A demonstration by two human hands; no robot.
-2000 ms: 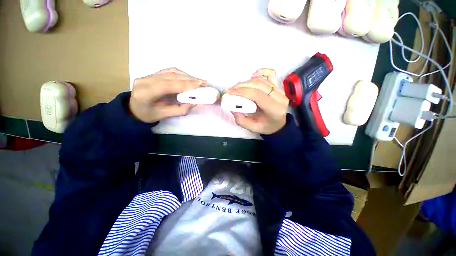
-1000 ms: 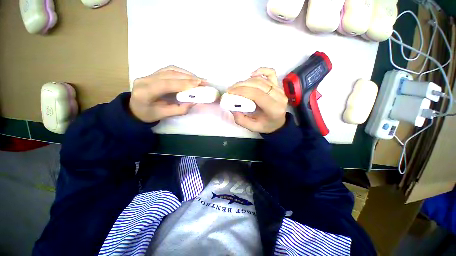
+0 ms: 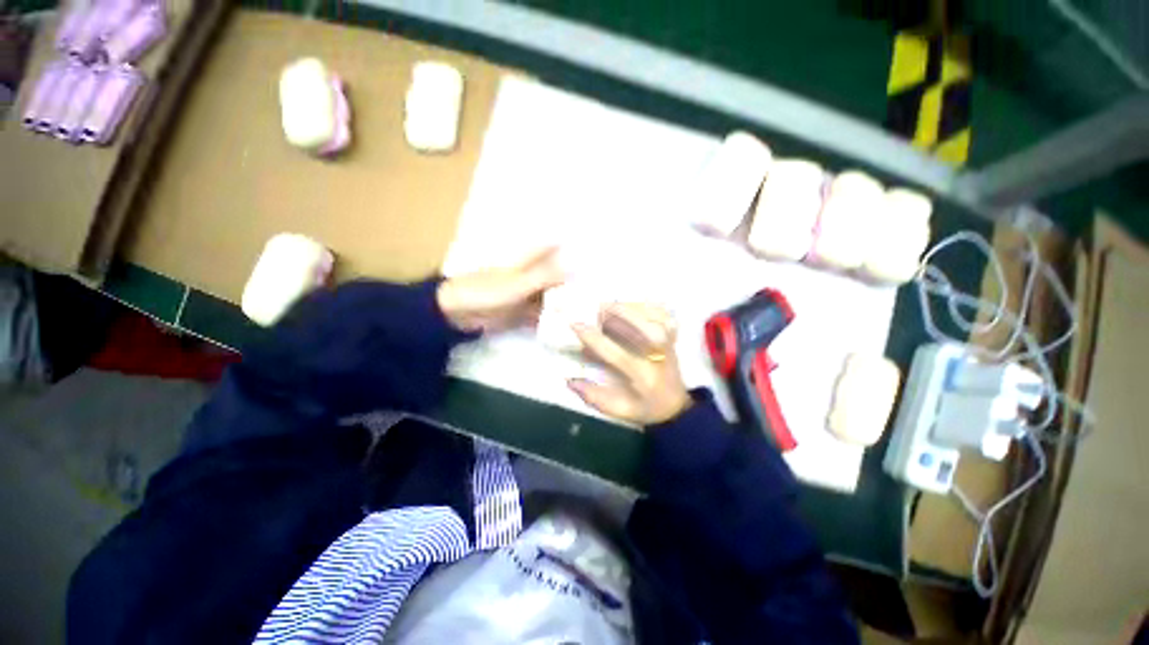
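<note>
The picture is blurred. My left hand [image 3: 502, 292] and my right hand [image 3: 630, 368] are close together over the white paper sheet [image 3: 605, 149]. A cream hand warmer [image 3: 562, 318] is between them, with the fingers of both hands against it. Its port and the join of its halves cannot be made out. The red and black infrared thermometer [image 3: 752, 359] lies on the paper just right of my right hand. A single cream half [image 3: 864, 398] lies farther right.
Several cream warmers [image 3: 790, 209] stand at the paper's back right. Three more lie on the cardboard sheet [image 3: 208, 189]. Pink units [image 3: 82, 101] lie at far left. A power strip [image 3: 924, 416] with chargers and white cables is at right. A metal rail [image 3: 832, 129] runs behind.
The view has shifted and tilted, showing more of the far side. The two separate white ends, held apart before, no longer show; my hands hold a cream shape between them.
</note>
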